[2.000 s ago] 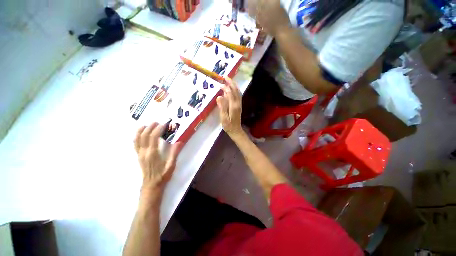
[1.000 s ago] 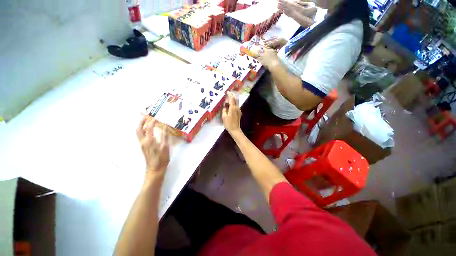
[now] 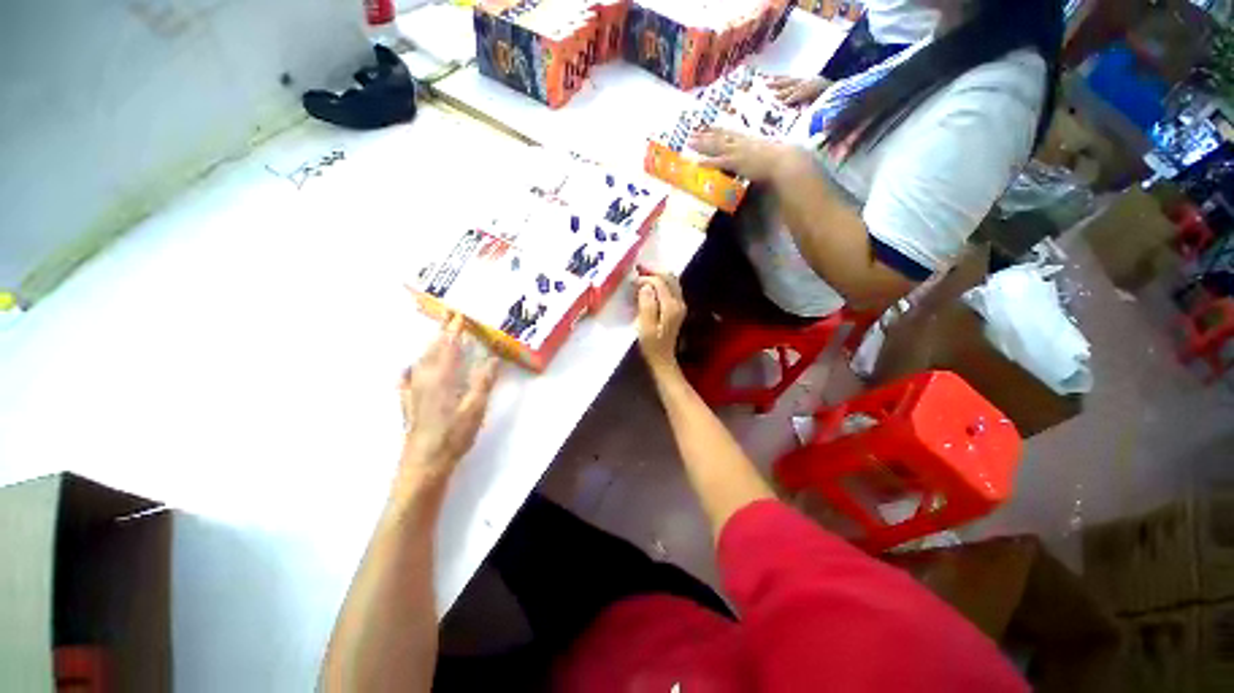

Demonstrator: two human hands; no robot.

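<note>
A row of retail boxes (image 3: pixel 548 257) lies flat on the white table, white printed backs up, with orange-red sides toward the table's front edge. My left hand (image 3: pixel 449 393) is at the near orange end of the row, fingers spread, fingertips at the end panel. My right hand (image 3: pixel 659 314) is at the table's front edge beside the row, fingers curled, with a small reddish thing at the fingertips; whether it holds this or a box edge shows behind it, I cannot tell.
A co-worker's hand (image 3: pixel 738 152) rests on more boxes further right. Stacked dark-and-orange boxes (image 3: pixel 548 54) stand at the back. An open brown carton (image 3: pixel 115 582) is at the lower left. A black object (image 3: pixel 363 95) lies by the wall. Red stools (image 3: pixel 920 454) stand right.
The row before me is shorter and separated from the co-worker's boxes. My right hand has moved off the row's side to the right. The co-worker's hand now lies on the farther boxes.
</note>
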